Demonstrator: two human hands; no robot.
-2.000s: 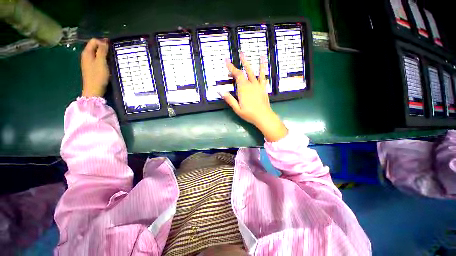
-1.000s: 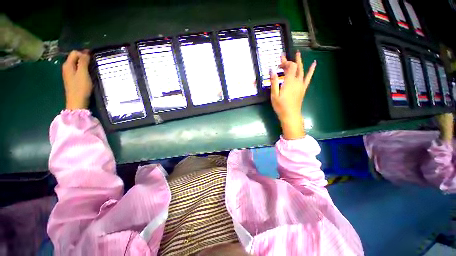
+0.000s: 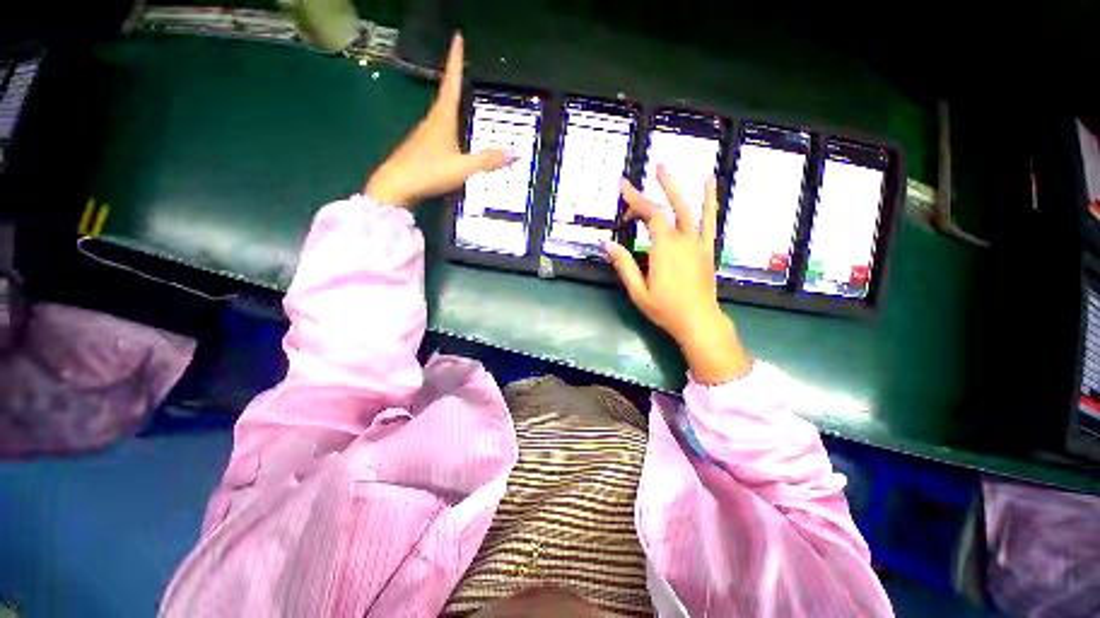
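Note:
A black phone tray [image 3: 549, 268] lies on the green bench with several smartphones side by side. The two left phones, the leftmost one [image 3: 498, 181] among them, show white screens with fine rows of text. The two right phones, the rightmost one [image 3: 843, 223] among them, show plain white screens with red and green marks. My left hand [image 3: 437, 151] is at the tray's left end, fingers spread, thumb over the leftmost phone. My right hand [image 3: 678, 260] is over the middle phone [image 3: 682, 147] with fingers apart and covers part of its screen. Neither hand holds anything.
Other trays with lit phones are cut off at the right edge [image 3: 1089, 326] and left edge [image 3: 15, 97]. A yellow-green roll [image 3: 323, 22] lies at the far side. A thin cable [image 3: 145, 273] is near the left bench edge. Pink sleeves of other people show at both sides.
The view has swung, so the tray appears further right and tilted the other way. My right hand has moved from the rightmost phone to the middle one. My left thumb now reaches over the leftmost phone.

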